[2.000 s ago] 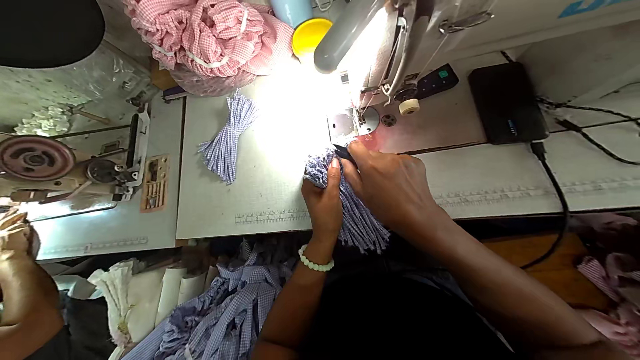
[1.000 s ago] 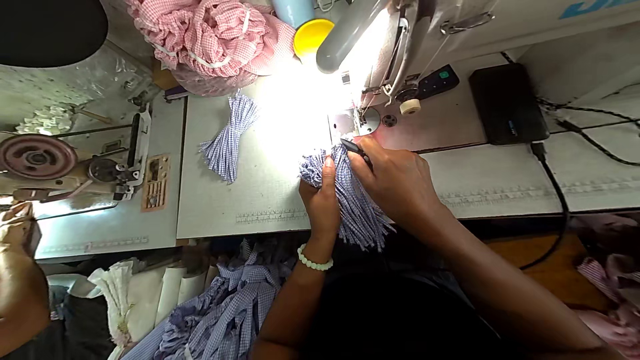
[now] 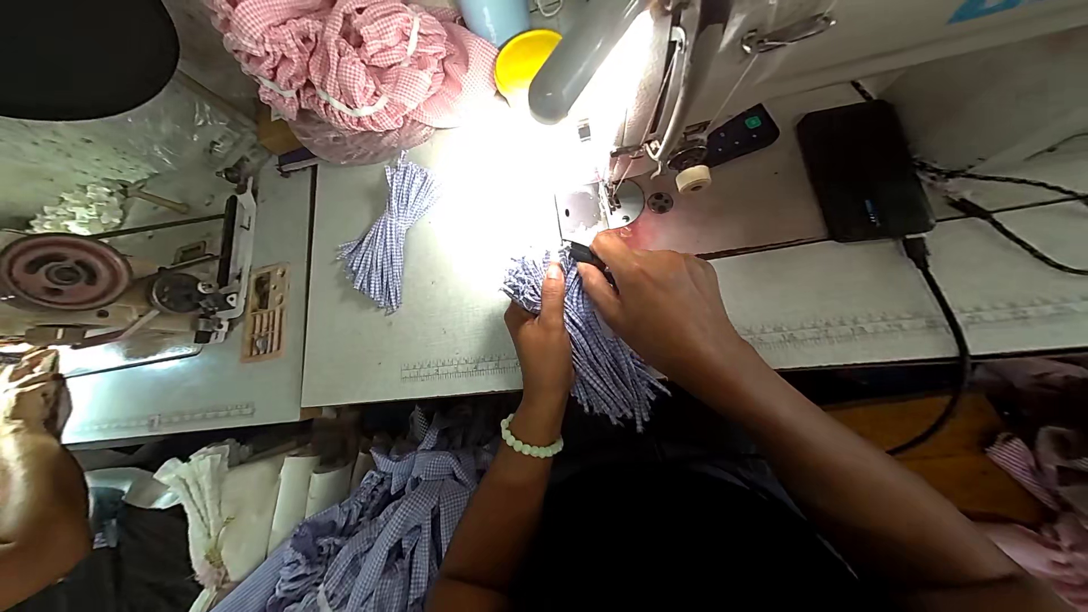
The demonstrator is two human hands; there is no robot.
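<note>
My left hand (image 3: 544,340), with a pale bead bracelet at the wrist, grips a bundle of blue-and-white checked fabric strips (image 3: 608,365) near its top end. My right hand (image 3: 659,297) pinches a small black tool (image 3: 588,255), whose kind I cannot tell, against the top of the bundle. Both hands are just in front of the needle area of a sewing machine (image 3: 616,200). A second bundle of checked strips (image 3: 391,234), narrow in the middle, lies on the table to the left.
Pink checked fabric (image 3: 365,68) is heaped at the back beside a yellow cup (image 3: 525,64). A black box with cables (image 3: 865,174) lies right. At the left, another person's hand (image 3: 34,391) is by a second sewing machine (image 3: 64,272). Blue checked cloth (image 3: 399,527) hangs below the table edge.
My right hand has shifted slightly with the black tool at the bundle's top. My left hand keeps hold of the bundle. The other person's hand has moved a little.
</note>
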